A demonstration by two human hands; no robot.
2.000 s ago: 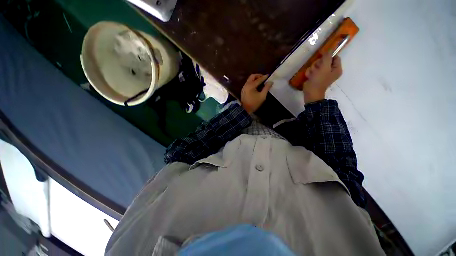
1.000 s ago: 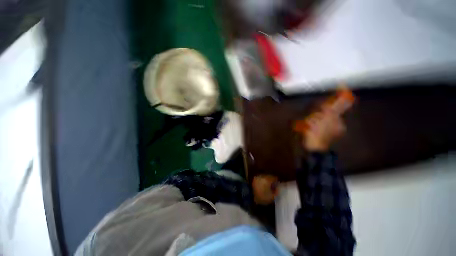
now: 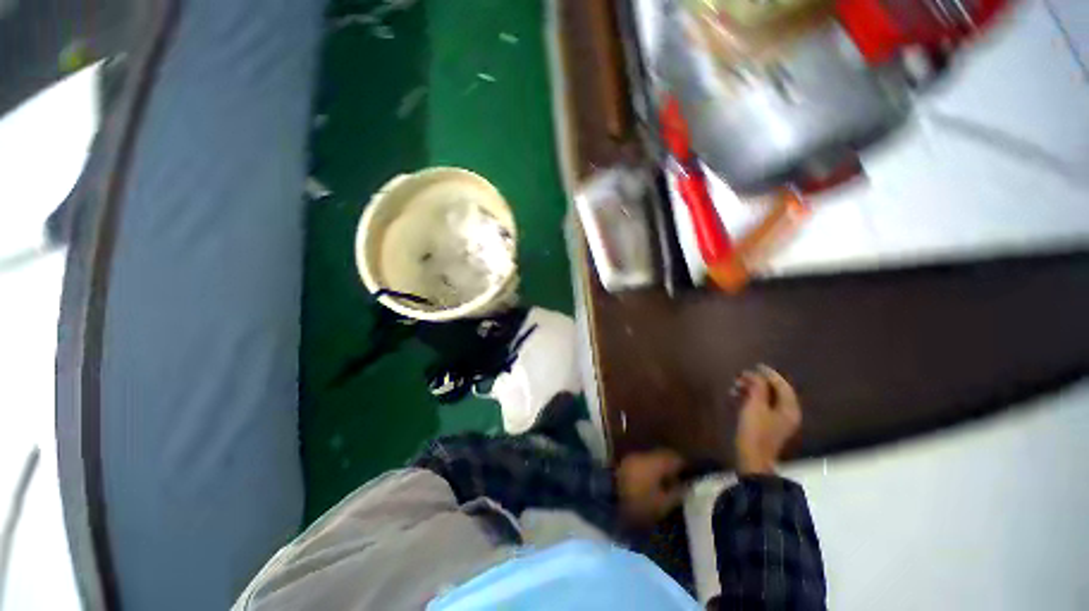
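Note:
My right hand (image 3: pixel 768 415) is over the brown table between two white-topped lays, with no object visible in it. My left hand (image 3: pixel 651 481) is blurred at the corner of the near lay (image 3: pixel 908 525); its grip is unclear. An orange bar, likely the fabric weight (image 3: pixel 774 234), lies on the edge of the far lay (image 3: pixel 991 215), beside a long red object (image 3: pixel 705 213). The blurred silver-grey cutting machine (image 3: pixel 782 113) stands on the far lay, with red parts at its upper right.
A shiny pale tray-like piece (image 3: pixel 620 229) lies at the brown table's (image 3: pixel 884 352) left edge. A cream bucket (image 3: pixel 440 245) with white scraps stands on the green floor, dark cloth and a white piece beside it. A grey-draped table (image 3: pixel 215 275) runs along the left.
The view has swung toward the cutting machine. The orange bar was in my right hand and now lies on the far lay, let go. My right hand has drawn back from it.

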